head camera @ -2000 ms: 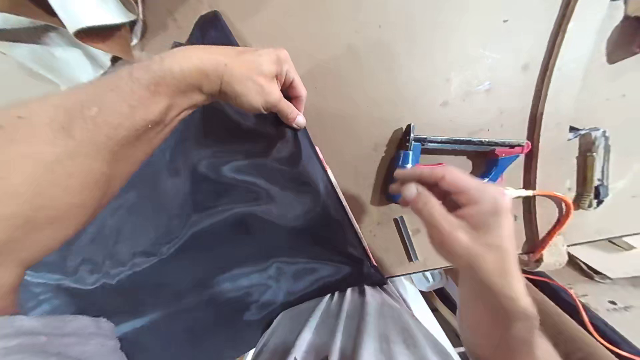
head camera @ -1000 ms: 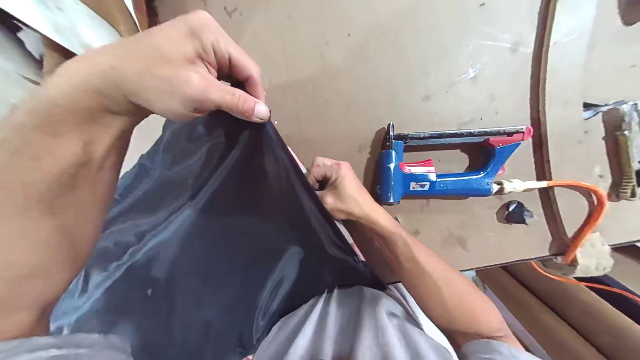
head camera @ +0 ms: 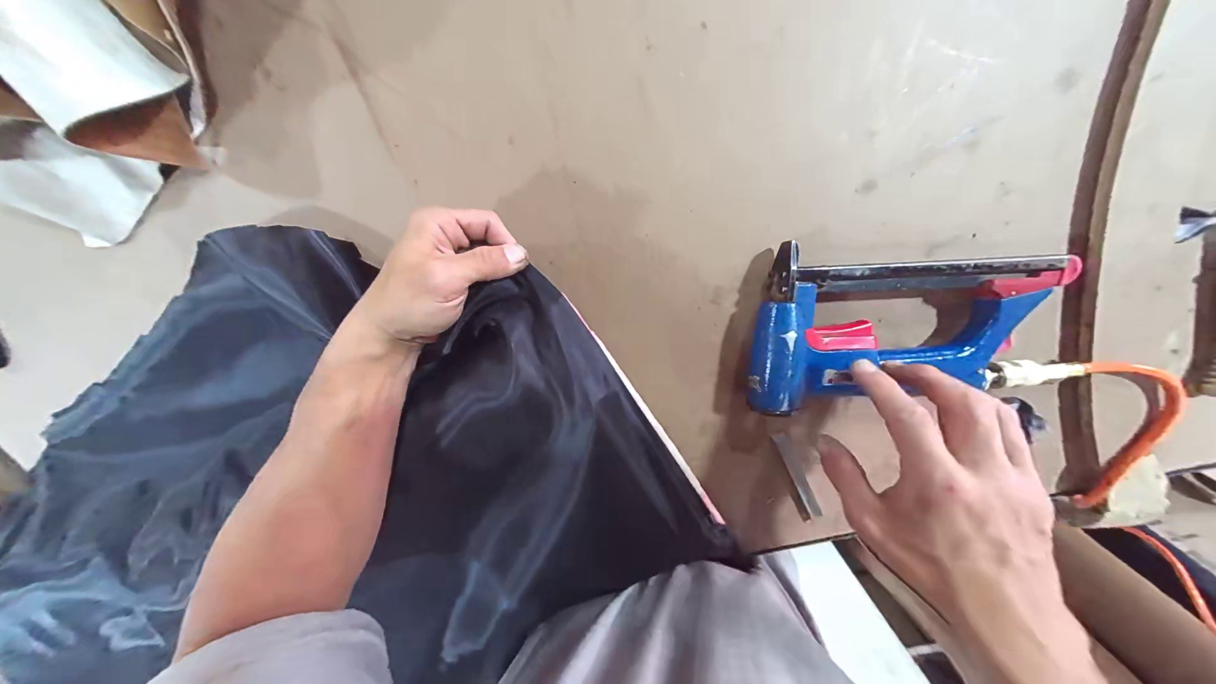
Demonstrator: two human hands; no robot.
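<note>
My left hand pinches the top edge of a shiny dark fabric between thumb and fingers. The fabric spreads over the table and down to my lap, with a thin pale pink strip along its right edge. To the right lies a blue and red pneumatic staple gun on its side. My right hand is at its lower side, fingers apart, fingertips at the blue body; whether they touch it is unclear. A short strip of staples lies between the gun's nose and my right thumb.
An orange air hose runs from the gun over the right table edge. A long dark brown strip crosses the tabletop beyond the gun. White and brown sheet scraps lie at the upper left. A brush-like object is partly visible at the far right.
My right hand has left the fabric's right edge, where it was one second ago, and moved right to the staple gun. My left hand still holds the fabric's edge. The view has shifted.
</note>
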